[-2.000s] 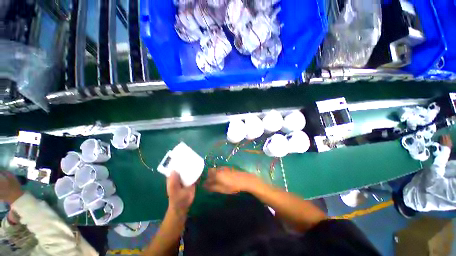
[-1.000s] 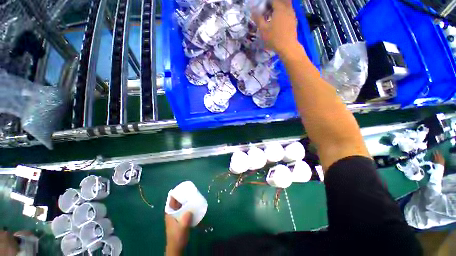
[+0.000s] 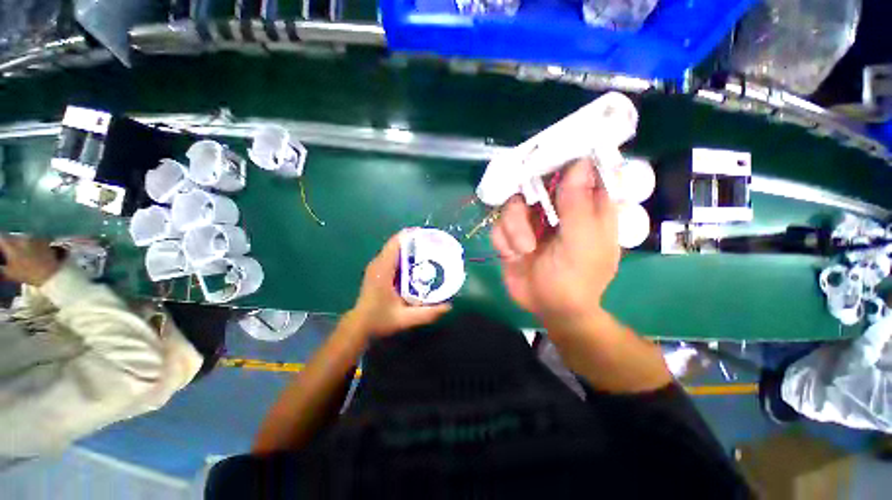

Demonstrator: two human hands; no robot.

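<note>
My left hand (image 3: pixel 383 295) holds a white cup-shaped housing (image 3: pixel 446 250) upright in front of my body, its open end facing up. A round part shows inside the housing. My right hand (image 3: pixel 559 244) holds a long white irregular part (image 3: pixel 562 146) with prongs, above the bench and to the right of the housing. Thin red and yellow wires (image 3: pixel 476 227) show between the part and the housing. The two pieces are apart. The held part hides some of the white bodies behind it.
Open white housings (image 3: pixel 203 212) stand clustered at left; one (image 3: pixel 277 149) stands apart near a yellow wire. White bodies (image 3: pixel 634 224) stand at right beside a fixture (image 3: pixel 721 186). Another fixture (image 3: pixel 84 142) is at left. A blue bin (image 3: pixel 548 37) is above. People's sleeves show at both sides.
My right hand has come down from the blue bin and now holds the long white part over the bench. My left hand has turned the housing so its open end faces up. The view has shifted.
</note>
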